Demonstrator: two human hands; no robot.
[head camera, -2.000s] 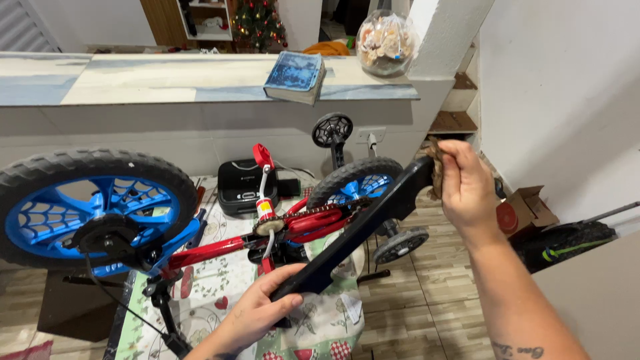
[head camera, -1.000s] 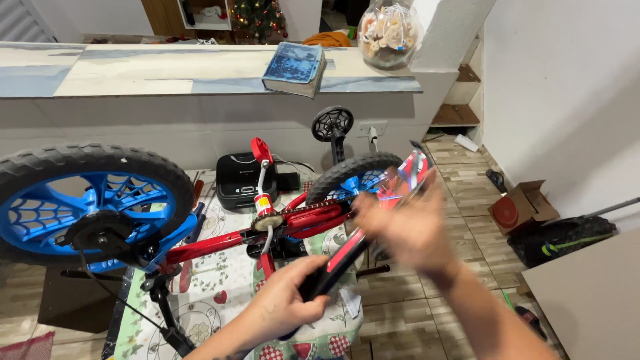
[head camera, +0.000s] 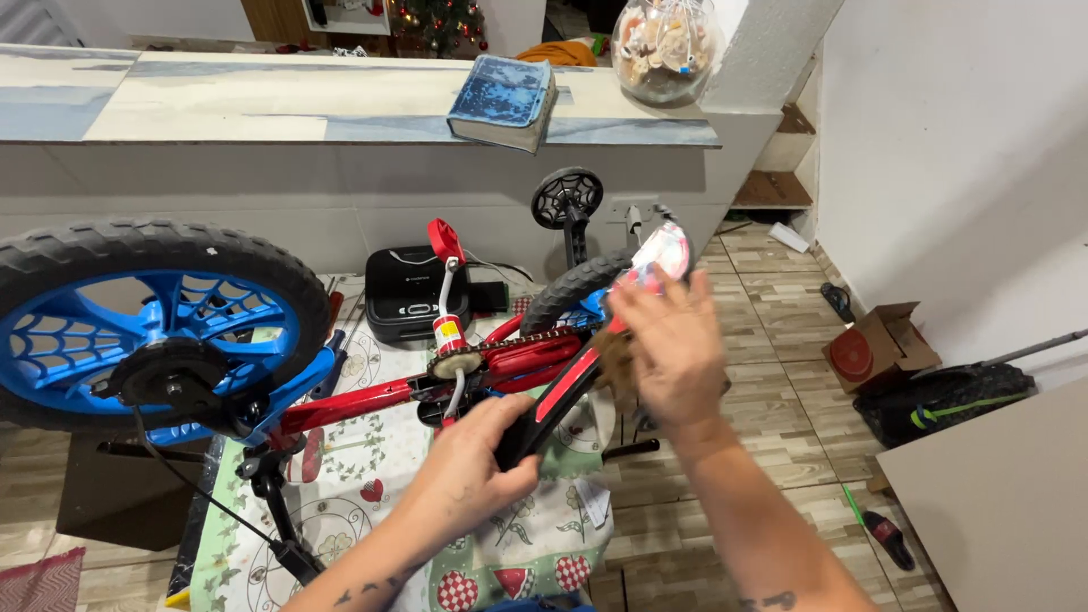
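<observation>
My left hand (head camera: 484, 463) grips the lower end of a long black plastic part with red trim (head camera: 565, 387), likely a bicycle chain guard. Over its upper end is my right hand (head camera: 671, 348), blurred, with a brown cloth (head camera: 619, 361) beneath the fingers, against the part. Behind them a child's bicycle lies upside down on the table, with a red frame (head camera: 348, 406), a large blue spoked wheel (head camera: 161, 327), a chain (head camera: 518, 340), a red pedal (head camera: 445, 240) and a black training wheel (head camera: 567, 198).
A patterned tablecloth (head camera: 510, 544) covers the table, where a black appliance (head camera: 416, 293) stands near the wall. Above, a ledge (head camera: 255, 93) holds a blue book (head camera: 503, 98) and a glass bowl of shells (head camera: 665, 51). A cardboard box (head camera: 875, 344) and a sandal (head camera: 888, 540) lie on the floor at right.
The long part has been turned from its plain black side to its red-trimmed side. My right hand has moved from the part's upper tip onto its face.
</observation>
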